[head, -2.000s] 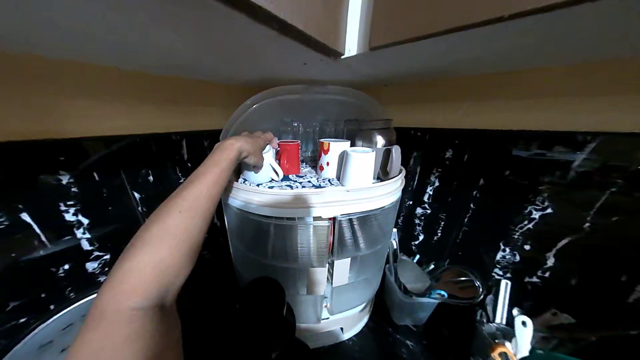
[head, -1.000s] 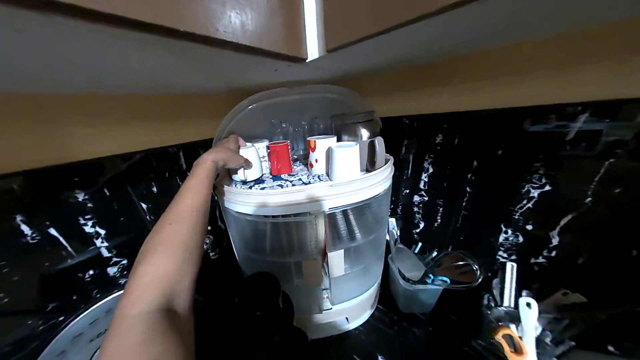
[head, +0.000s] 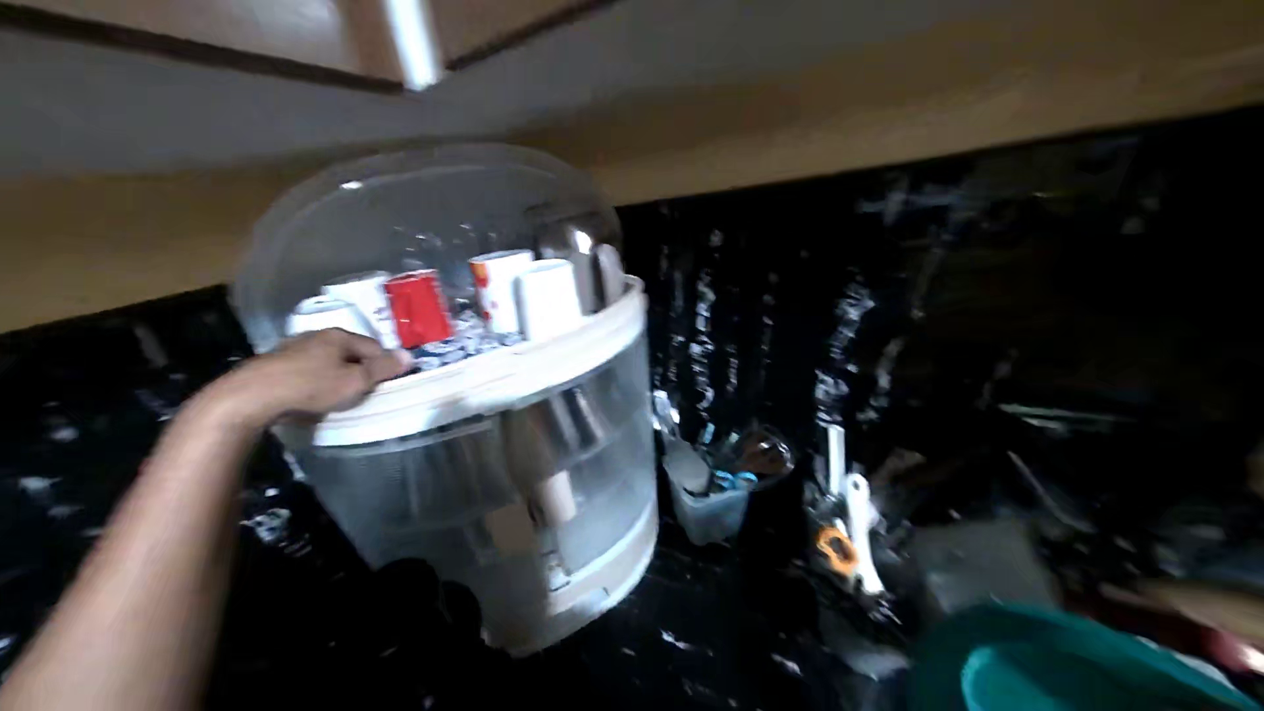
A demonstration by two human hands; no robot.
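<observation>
My left hand (head: 341, 370), fingers curled, is at the left front of a rounded clear-walled container's white rim (head: 484, 380). It partly hides a white cup (head: 329, 314); whether it grips that cup is unclear. Behind stands another white cup (head: 357, 293), with a red cup (head: 419, 308) beside it. Farther right are a white cup with red and yellow marks (head: 497, 286) and a plain white cup (head: 549, 298), on a patterned cloth (head: 459, 346). A blurred skin-toned shape, probably my right hand (head: 1220, 604), is at the right edge above a teal basin (head: 1076, 662).
A raised clear lid (head: 425, 188) is behind the cups, near a shiny metal vessel (head: 583, 257). Right of the container are a plastic tub with utensils (head: 713, 509), orange-handled scissors (head: 837, 549) and a white-handled utensil (head: 862, 523). Cabinets (head: 247, 35) hang overhead.
My left hand has moved from the white cup's left side to the front rim. Two white cups now show at the left. The view has shifted, bringing in the teal basin.
</observation>
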